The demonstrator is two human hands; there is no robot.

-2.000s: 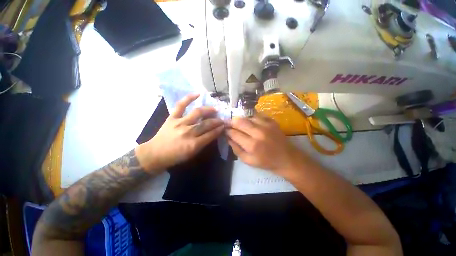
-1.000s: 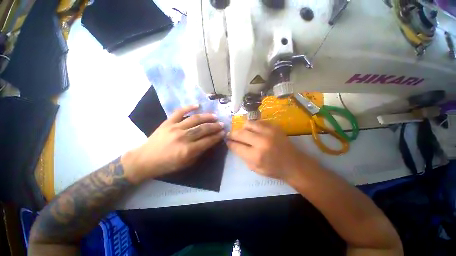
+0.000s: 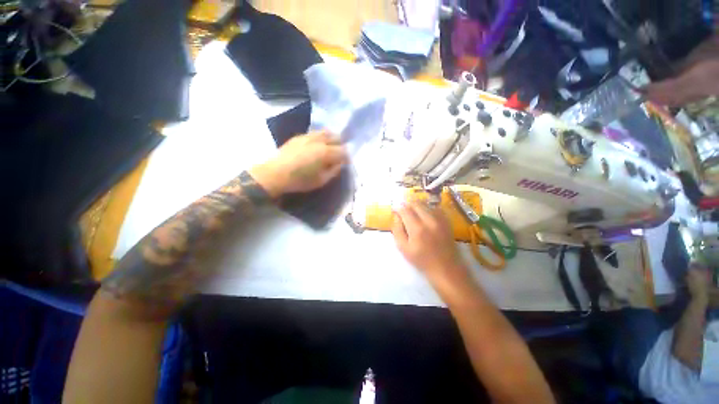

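Observation:
My left hand [image 3: 310,163] is closed on a dark fabric piece [image 3: 319,203], left of the needle area; the piece is blurred and hangs below my fingers. A pale blue-grey cloth face [image 3: 347,99] shows behind that hand, beside the machine head. My right hand [image 3: 419,230] rests with fingers apart on the orange bed cover [image 3: 380,217], just under the presser foot area. No cloth shows in it. The white HIKARI sewing machine [image 3: 512,177] stands to the right. Glare hides the needle.
Scissors [image 3: 487,233] with orange and green handles lie right of my right hand. Dark cut pieces [image 3: 272,55] lie at the upper left. Stacked blue-grey pieces [image 3: 398,41] are behind the machine. Dark strips [image 3: 583,276] hang at the right. Another person's arm [image 3: 694,316] shows at far right.
The view has swung wider. My left hand has moved up and left, away from the needle, with the dark piece. My right hand has separated from it and stays near the needle.

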